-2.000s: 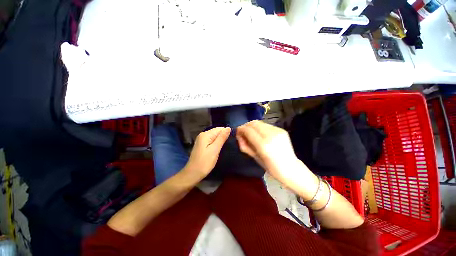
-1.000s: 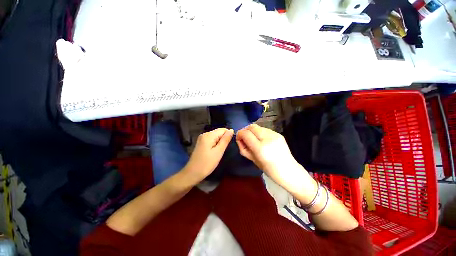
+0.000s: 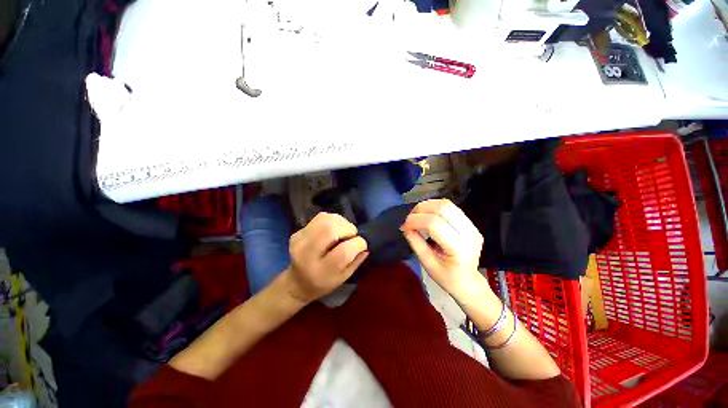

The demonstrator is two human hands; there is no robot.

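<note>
A small black fabric piece (image 3: 386,233) is stretched between my two hands above my lap, below the front edge of the white table. My left hand (image 3: 326,253) grips its left end with curled fingers. My right hand (image 3: 444,239) pinches its right end between thumb and fingers. The fabric parts under my fingers are hidden. Red-handled snips (image 3: 444,64) lie on the table, clear of both hands.
The white table (image 3: 335,111) spans the front, with a sewing machine (image 3: 523,24) at its back right. A hook-ended rod (image 3: 248,87) shows over it. Dark fabric (image 3: 44,183) hangs at the left. A red basket (image 3: 643,263) with black cloth (image 3: 551,227) over its edge stands at the right.
My hands have moved apart from fingertip to fingertip contact, and the black fabric now shows stretched between them. The view has shifted slightly.
</note>
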